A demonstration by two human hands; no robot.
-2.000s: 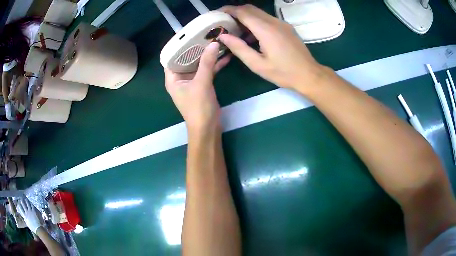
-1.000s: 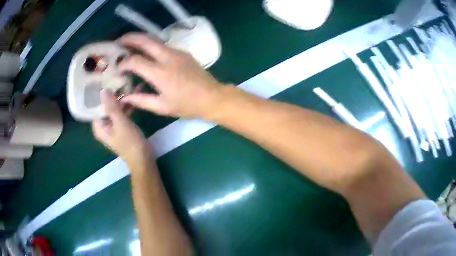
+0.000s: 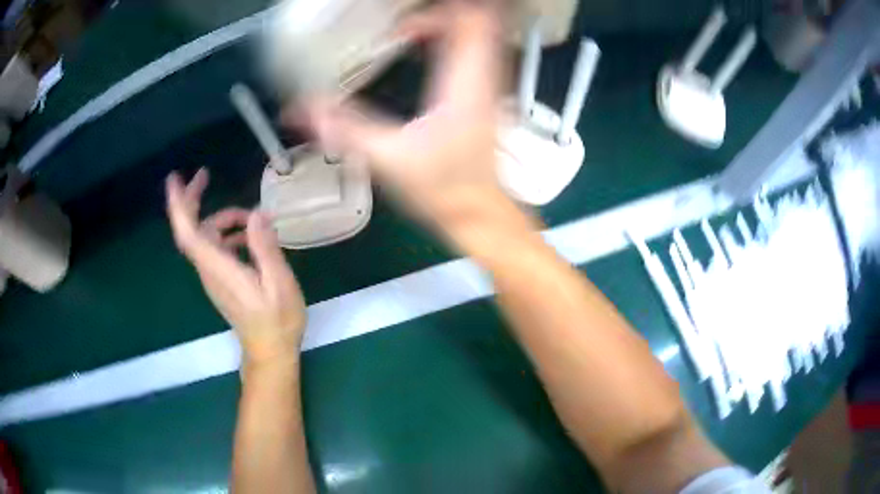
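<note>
A beige bucket (image 3: 333,43), badly blurred, is at the top of the picture. My right hand (image 3: 425,130), also blurred, has its fingers on the bucket's edge and appears to hold it. My left hand (image 3: 241,270) is empty, fingers spread and partly curled, at the near left side of an off-white base (image 3: 314,207). That base lies on the green belt with tubes standing from it; my right hand partly hides one tube.
Another base with two tubes (image 3: 540,159) lies right of my right hand, and a smaller-looking one (image 3: 693,104) farther right. A sheet of white tubes (image 3: 772,299) lies beyond the pale rail (image 3: 405,299). A beige bucket (image 3: 39,241) stands far left. A person's arm (image 3: 820,449) shows lower right.
My hands were together on the bucket; now they are apart. The bucket and right hand have moved up and right in view. My left hand has let go. The view has shifted right.
</note>
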